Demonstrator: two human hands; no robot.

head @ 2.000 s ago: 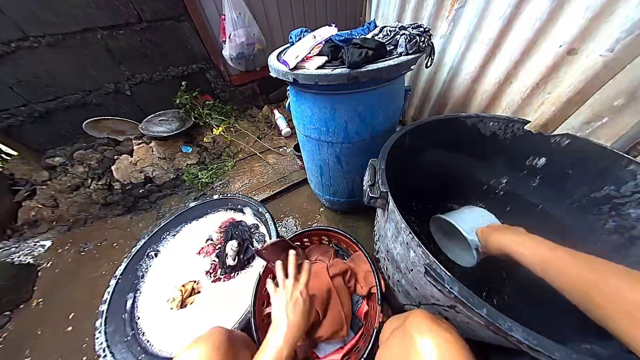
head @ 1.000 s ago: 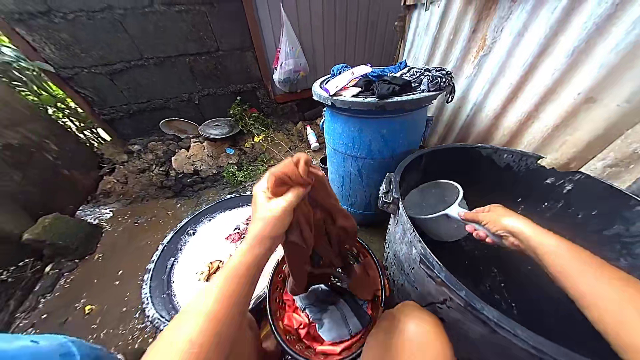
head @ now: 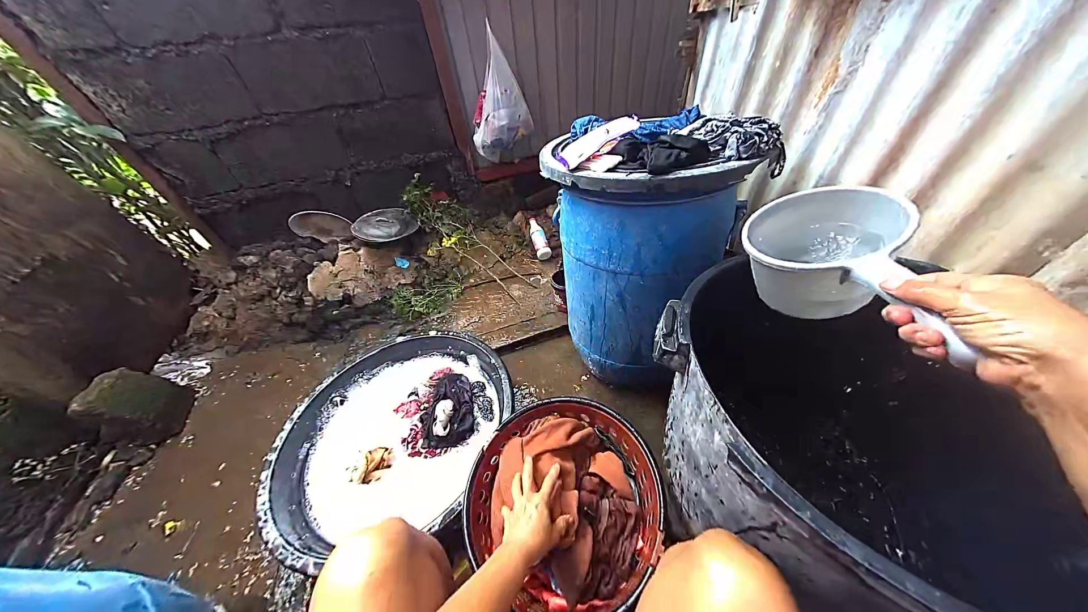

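My right hand (head: 977, 327) grips the handle of a pale plastic dipper (head: 820, 285), which holds water and is raised over the near-left part of a large black tub (head: 731, 459). Between my knees, my left hand (head: 535, 510) rests with fingers spread on a rust-brown cloth (head: 548, 442) in a red perforated basket (head: 480, 484). Other reddish and dark brown clothes lie bunched beside it in the basket. To the left, touching or nearly touching the basket, a round black basin (head: 276, 476) holds white suds with dark, red and tan cloths in them.
A blue plastic barrel (head: 646, 280) stands behind the basket, with damp clothes (head: 671, 153) and a packet on its lid. A plastic bag (head: 501, 119) hangs by the block wall. Rocks, two round lids (head: 384, 225) and a white bottle (head: 540, 240) lie behind the basin. Corrugated metal borders the right side.
The brown cloth, lifted by my left hand a second ago, is back down in the basket under that hand. My right hand has raised the dipper from inside the black tub.
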